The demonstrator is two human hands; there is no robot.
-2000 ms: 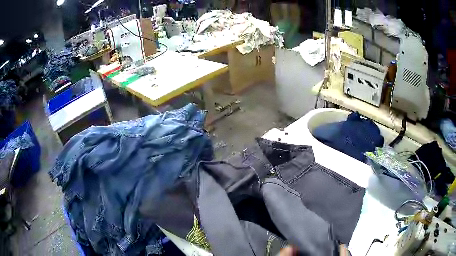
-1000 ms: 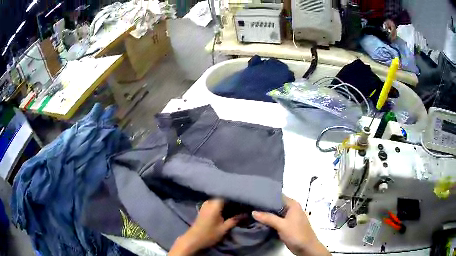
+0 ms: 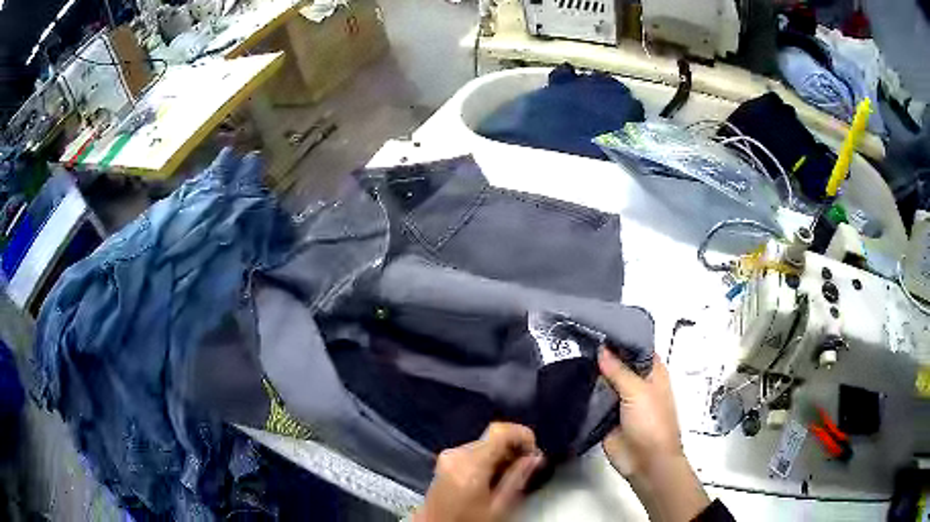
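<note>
A dark grey denim garment (image 3: 540,240) lies spread on the white sewing table, its collar towards the back. Its lower part is opened, showing the darker inside and a white printed label (image 3: 558,342). My right hand (image 3: 644,408) grips the garment's edge just right of the label, thumb on top. My left hand (image 3: 487,471) is at the near edge, fingers curled and pinching dark cloth. Yellow-green embroidery (image 3: 283,416) shows at the lower left of the garment.
Crumpled blue denim garments (image 3: 153,296) are heaped at left. A white sewing machine (image 3: 816,316) stands at right, with orange-red snips (image 3: 830,434) and a small printed strip (image 3: 787,450) on its bed. A clear plastic bag (image 3: 693,163) and dark blue cloth (image 3: 561,110) lie behind.
My hands have opened the garment's lower part, and the white label now shows. My right hand has moved up and right on the edge. The view has shifted slightly.
</note>
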